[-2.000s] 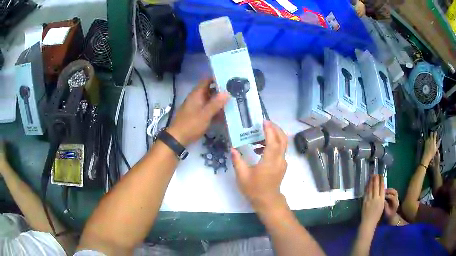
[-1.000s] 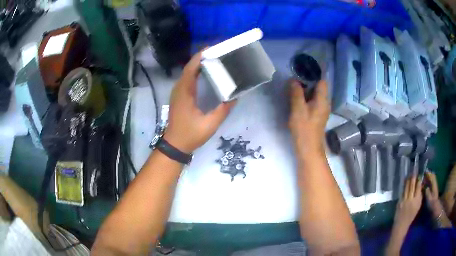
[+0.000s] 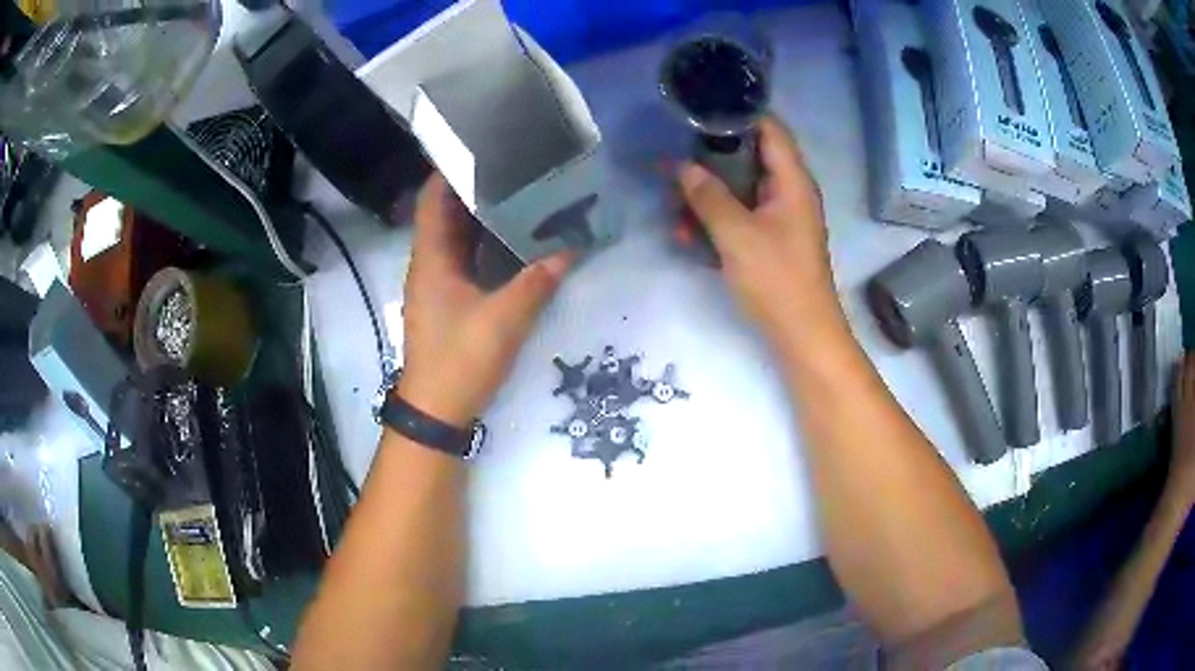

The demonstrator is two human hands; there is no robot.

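Note:
My left hand (image 3: 459, 288) holds a pale blue-white retail carton (image 3: 550, 197) with its open top and raised flaps showing a grey-white inside. The fan picture is on the carton's side. My right hand (image 3: 767, 216) holds a dark grey mini fan (image 3: 717, 89) by its handle, its round dark head up, to the right of the carton and apart from it. A loose pile of small dark star-shaped pieces (image 3: 607, 406) with pale hubs lies on the white sheet between my forearms.
Several grey fans (image 3: 1016, 295) lie in a row at right, below upright printed cartons (image 3: 1003, 112). A blue bin (image 3: 629, 20) is at the far edge. At left are a tape roll (image 3: 197, 321), black-wrapped items, a yellow-faced card (image 3: 197, 557), a brown box (image 3: 112, 262) and cords. Another person's arm (image 3: 1140, 577) shows at right.
The closed-hand grip on the carton stays, and the carton has moved left and tilted. My right hand and the fan have moved left, nearer the carton. The camera view has shifted.

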